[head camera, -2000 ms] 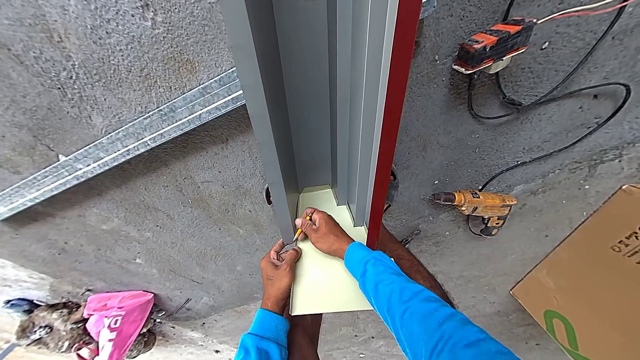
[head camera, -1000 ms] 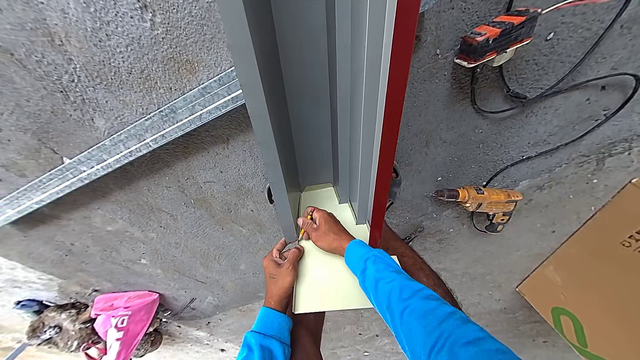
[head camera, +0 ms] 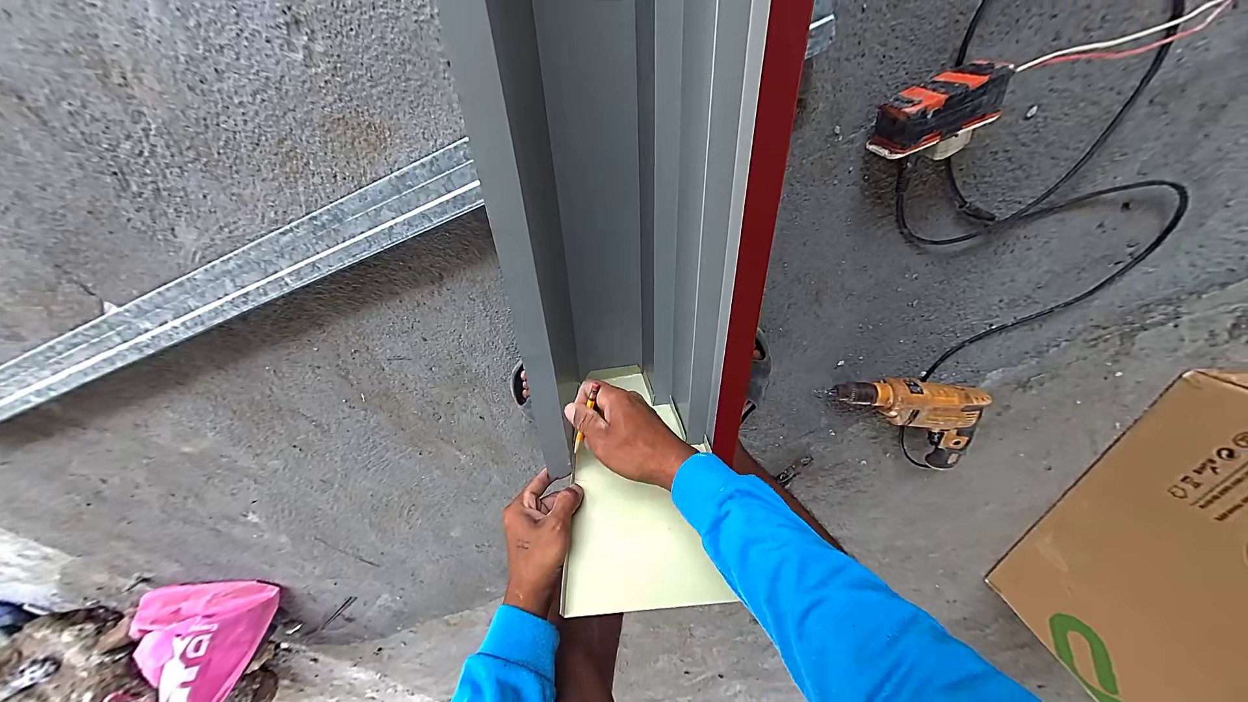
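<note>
My right hand [head camera: 624,429] grips a yellow pencil [head camera: 589,409], its point down on the pale cream sheet-metal piece [head camera: 639,546] near that piece's left edge. With thumb and fingers, my left hand [head camera: 541,531] pinches the left edge of the cream piece, just below the corner of the grey folded metal channel [head camera: 595,195]. The channel runs away from me, with a red outer face [head camera: 765,224] on its right side. The upper end of the cream piece sits inside the channel's end.
A galvanized steel profile [head camera: 244,273] lies on the concrete at left. At right are a yellow electric drill [head camera: 921,409], a black-and-orange power strip [head camera: 941,107] with looping cable, and a cardboard box [head camera: 1150,546]. A pink plastic bag [head camera: 205,634] lies at lower left.
My right hand and the pencil have shifted slightly along the left edge of the cream piece. My left hand stays at the edge, near the channel's corner.
</note>
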